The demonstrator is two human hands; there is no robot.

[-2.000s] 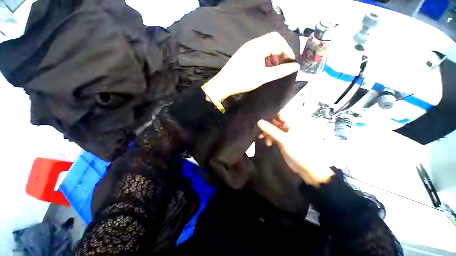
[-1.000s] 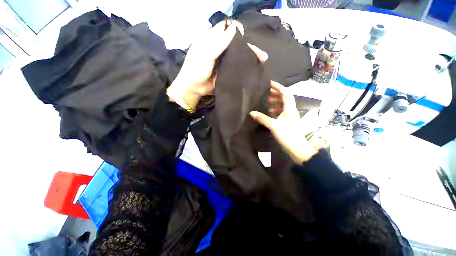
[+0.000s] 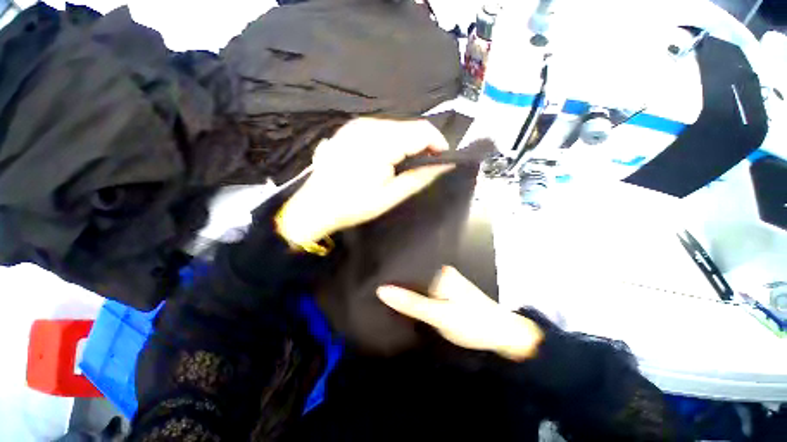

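Note:
A dark brown cut panel lies between my hands, its upper right corner close to the needle area of the white sewing machine. My left hand grips the panel's upper edge between thumb and fingers. My right hand lies lower on the panel, thumb and fingers pinching the cloth near its lower part; this area is blurred. The presser foot area shows small metal parts at the panel's corner; the needle itself cannot be made out.
A crumpled dark pile is at the left, with flatter dark pieces behind the work. A patterned jar stands behind the needle area. Black snips lie at right. A blue crate and red bin are lower left.
The panel, held up and folded a second ago, is now lower, with its corner at the needle area. My left hand has come down and my right hand has moved lower. The view has shifted.

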